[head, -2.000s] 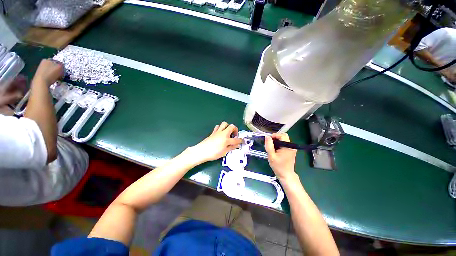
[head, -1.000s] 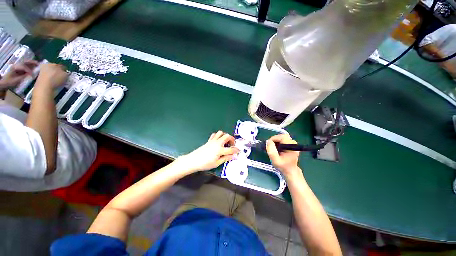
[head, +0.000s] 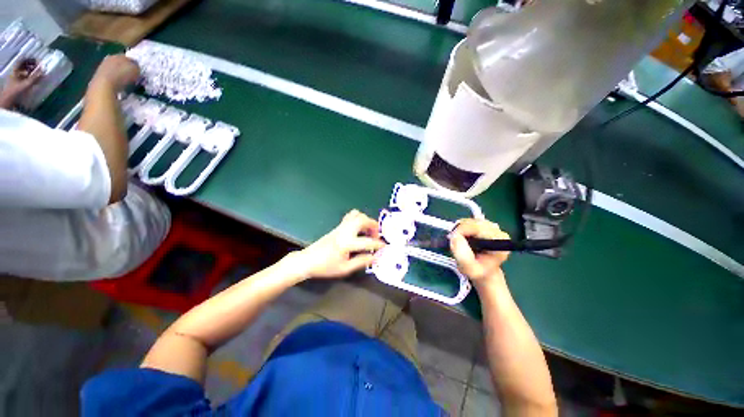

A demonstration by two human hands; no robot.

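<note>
Three white plastic housings (head: 445, 295) lie side by side on the green belt, discs to the left and long loops to the right. My right hand (head: 480, 248) is shut on a black soldering iron (head: 530, 244), its tip pointing left over the housings near the middle disc. My left hand (head: 347, 244) is at the left edge of the housings, fingertips touching the disc ends. Whether it pinches a small part cannot be told. The iron stand (head: 551, 199) sits right of the housings.
The white fume hood (head: 461, 138) hangs just behind the housings. At left a neighbour's arm (head: 106, 138) reaches over more white housings (head: 200, 167) and a heap of small white parts (head: 175, 75). A red stool (head: 175, 265) is below. The belt's front edge curves before me.
The view has shifted, so the neighbour's things appear further right. All three housings now show more fully, and both hands have moved slightly over them. The iron stays in my right hand.
</note>
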